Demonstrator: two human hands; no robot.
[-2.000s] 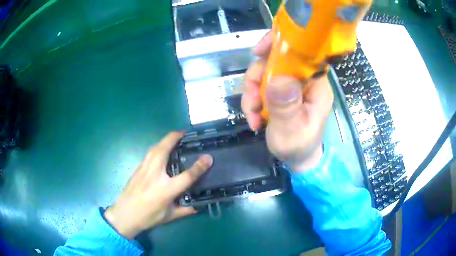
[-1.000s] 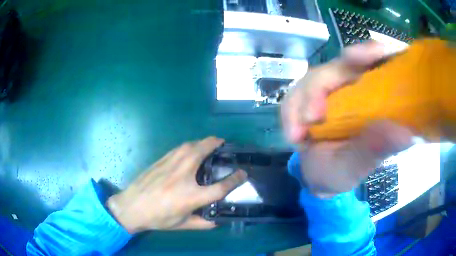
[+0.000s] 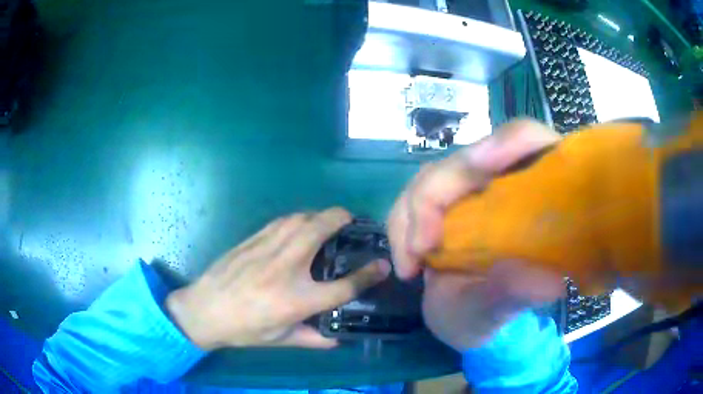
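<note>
The black plastic housing [image 3: 378, 304] lies on the green mat in front of me. My left hand [image 3: 270, 285] holds its left end, with the thumb over the inner face and fingers around the rim. My right hand [image 3: 470, 231] grips the orange electric screwdriver [image 3: 555, 208], which is blurred and lies over the right part of the housing. The driver's tip is hidden behind my right hand. The housing's right end is also hidden.
The white screw feeder [image 3: 432, 46] stands beyond the housing, with its metal pick-up mechanism [image 3: 435, 111] facing me. Circuit board panels [image 3: 559, 69] lie on a white sheet [image 3: 620, 85] at the right. A dark cord shows at the lower right. Dark items are at the far left edge.
The orange screwdriver and my right hand have moved from above the feeder side down and left over the housing. My left hand stays on the housing. The view has shifted, moving the feeder right.
</note>
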